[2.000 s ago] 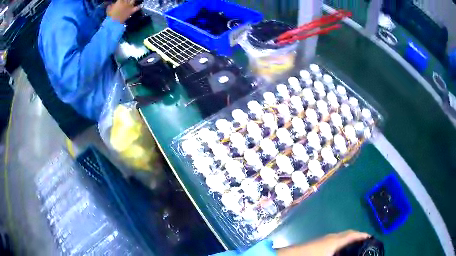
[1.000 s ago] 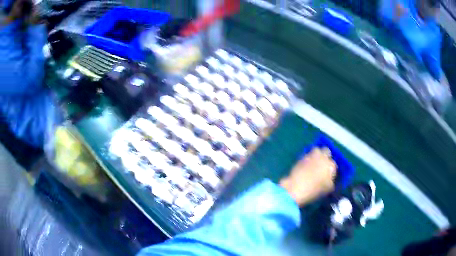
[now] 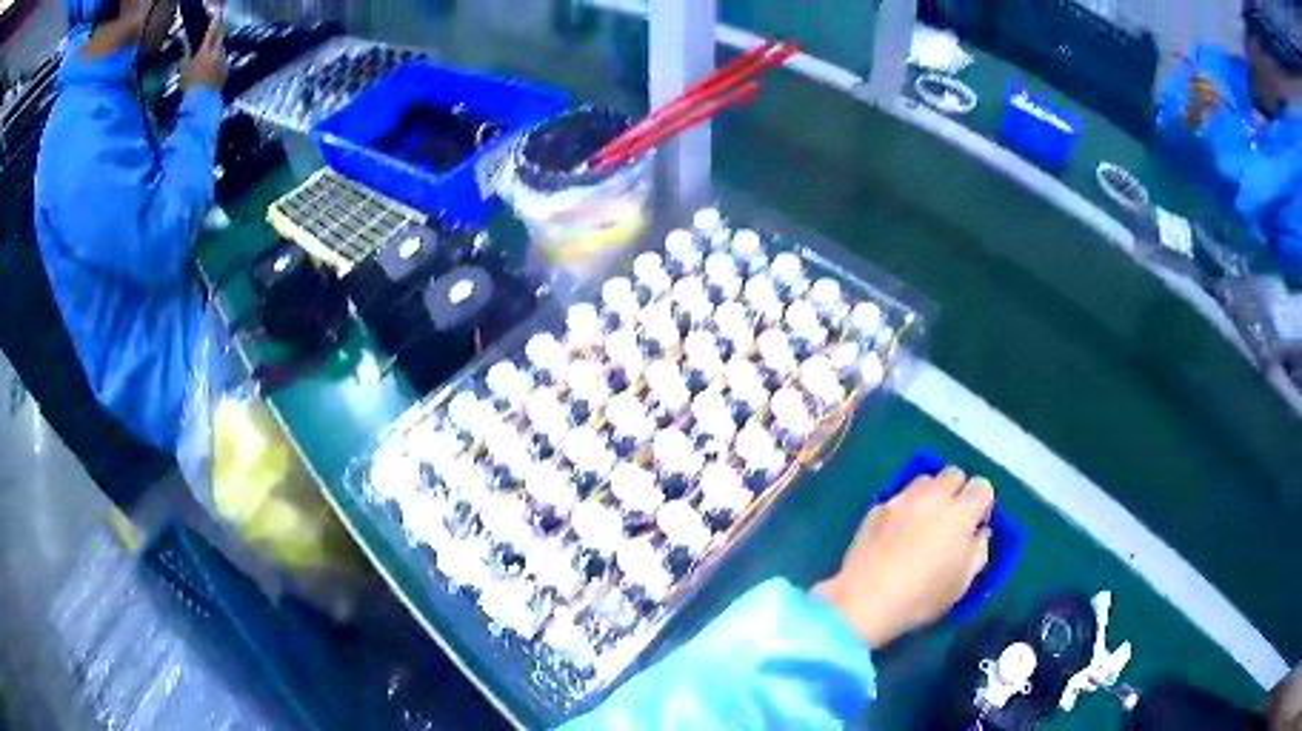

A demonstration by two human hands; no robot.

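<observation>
My left hand (image 3: pixel 921 554) reaches over the small blue bin (image 3: pixel 1004 560), fingers bunched and pointing down into it; whether they hold a screw is hidden. A black lens housing (image 3: pixel 1060 624) lies on the mat at the lower right, with a white-capped motor (image 3: pixel 1015 664) and a white piece (image 3: pixel 1097 660) on or against it. My right hand (image 3: pixel 1287 708) shows only as a sliver at the lower right corner, around the black electric screwdriver (image 3: pixel 1197 708), whose tip points left at the housing.
A blister tray (image 3: pixel 914 331) of white-capped motors lies left of the bin. Behind it are black housings (image 3: pixel 478 317), a yellow-slatted tray (image 3: pixel 331 229), a large blue bin (image 3: pixel 464 186) and a tub (image 3: pixel 578 229) with red sticks (image 3: pixel 685 112). People in blue work at left and far right.
My left hand has moved from the black housing to the small blue bin and stays there. The view has shifted right, showing the housing and the screwdriver, which has come closer to it.
</observation>
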